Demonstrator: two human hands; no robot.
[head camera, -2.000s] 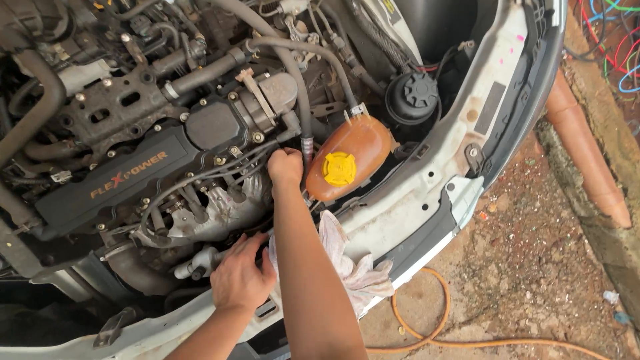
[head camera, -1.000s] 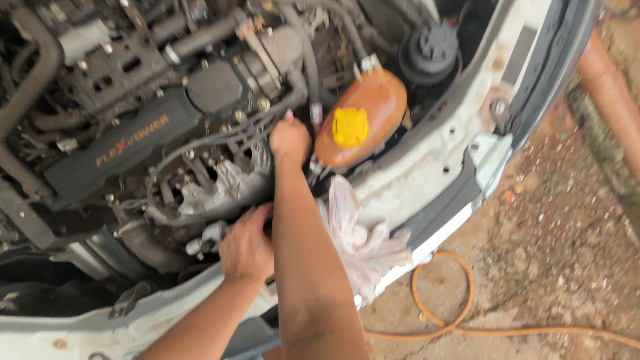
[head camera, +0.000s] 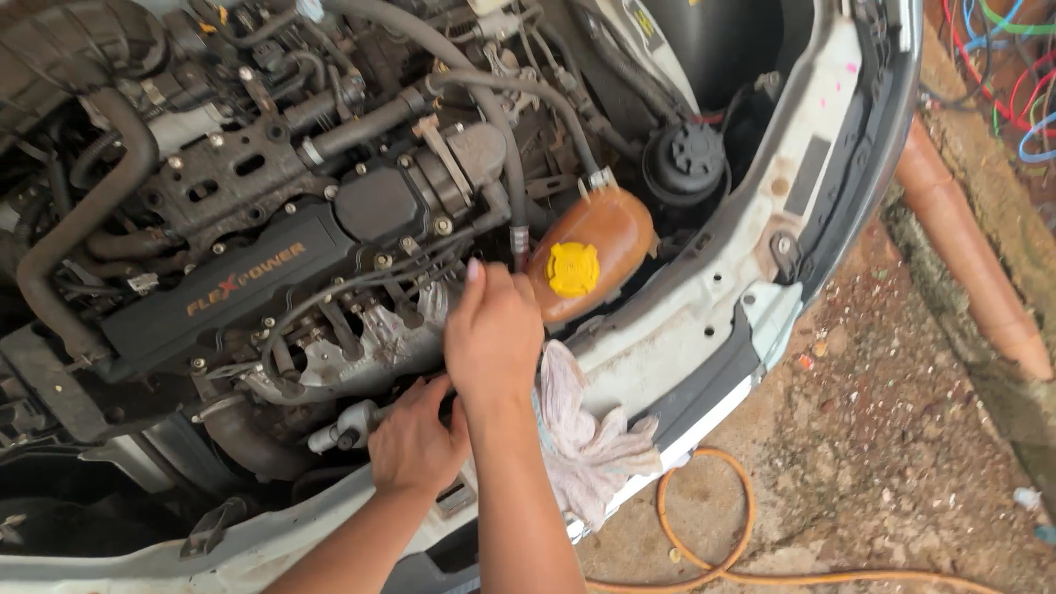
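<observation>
My right hand (head camera: 495, 330) is curled at the front edge of the engine, just left of the orange-brown coolant reservoir (head camera: 631, 227) with its yellow cap (head camera: 573, 269). Its thumb points up, and what lies under the fingers is hidden. Lower left of it, my left hand (head camera: 419, 441) reaches over the front crossmember, its fingertips out of sight below the metal heat shield (head camera: 388, 363). A silvery metal tool or fitting (head camera: 348, 427) lies just left of the left hand; whether the hand grips it is not visible. The black engine cover (head camera: 223, 285) sits farther back.
A whitish work glove (head camera: 590, 437) drapes over the front body panel (head camera: 660, 338), right of my right forearm. Behind the reservoir stands a black round canister (head camera: 685, 161). Rubber hoses (head camera: 507, 140) cross the bay. An orange hose (head camera: 747, 503) loops on the ground beside the bumper.
</observation>
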